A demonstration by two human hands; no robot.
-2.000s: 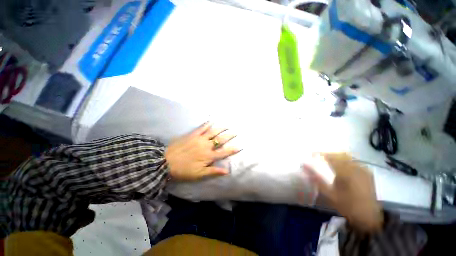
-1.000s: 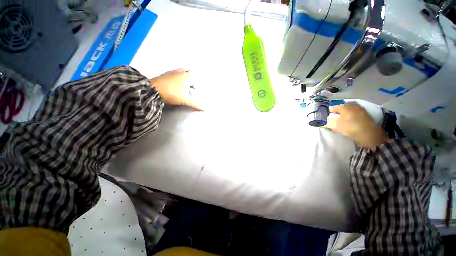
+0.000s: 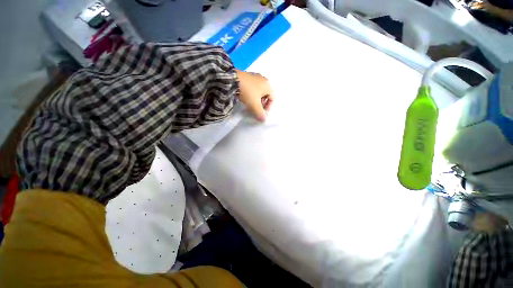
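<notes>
A large white cloth panel [image 3: 315,191] lies over the machine table and hangs over its front edge. My left hand [image 3: 257,94] is at the cloth's left part, fingers curled down at it; whether it pinches the cloth is not clear. My right hand [image 3: 488,221] is at the lower right, small, dim and partly hidden, beside the grey cylinder [image 3: 460,215] near the needle area. Its fingers cannot be made out. The white machine head [image 3: 484,147] with a blue stripe is cut off by the right edge.
The lime-green work light [image 3: 418,140] hangs left of the machine head. A blue JACK sticker [image 3: 261,40] with a marked strip is at the table's back left. Dark red handles [image 3: 105,44] are at upper left. A dotted white panel [image 3: 147,216] hangs at lower left.
The view has swung left, so the machine and light appear further right. My left hand's fingers are more curled. My right hand is still by the grey cylinder, now near the frame's edge.
</notes>
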